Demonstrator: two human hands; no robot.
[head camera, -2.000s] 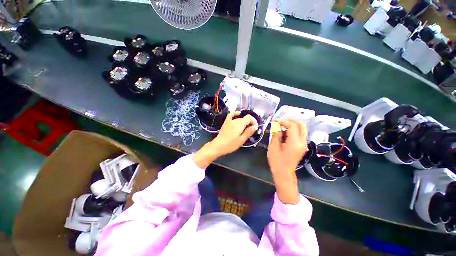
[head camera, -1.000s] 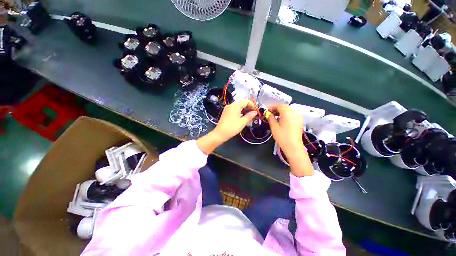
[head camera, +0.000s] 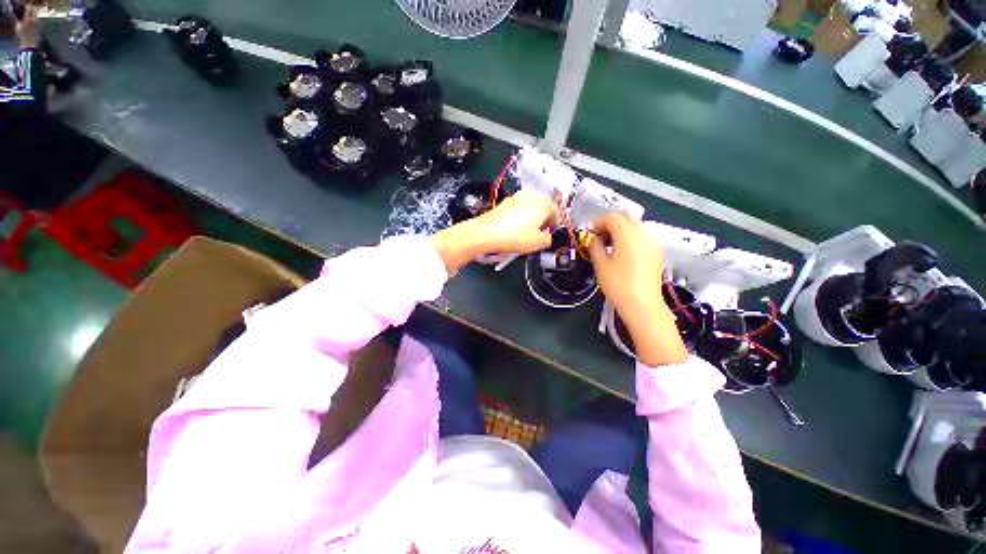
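A white camera base housing with a black open inside and a pale round centre stands on the bench in front of me. Red and orange wires rise from it. My left hand pinches the wires from the left, above the cup. My right hand is at the wires from the right, with a small yellow patch at its fingertips. Another housing with wires is partly hidden behind my left hand. More housings with wires stand to the right.
Black camera heads cluster at the back left, beside tangled whitish strands. Units with heads stand at the right. A thin tool lies near the bench edge. A metal post, a fan and a cardboard box are around. Another person's arm shows top left.
My hands came together over the housing's wires. My left hand has moved from inside the cup to the wires above it. The view has shifted, and my left sleeve now covers the units in the box.
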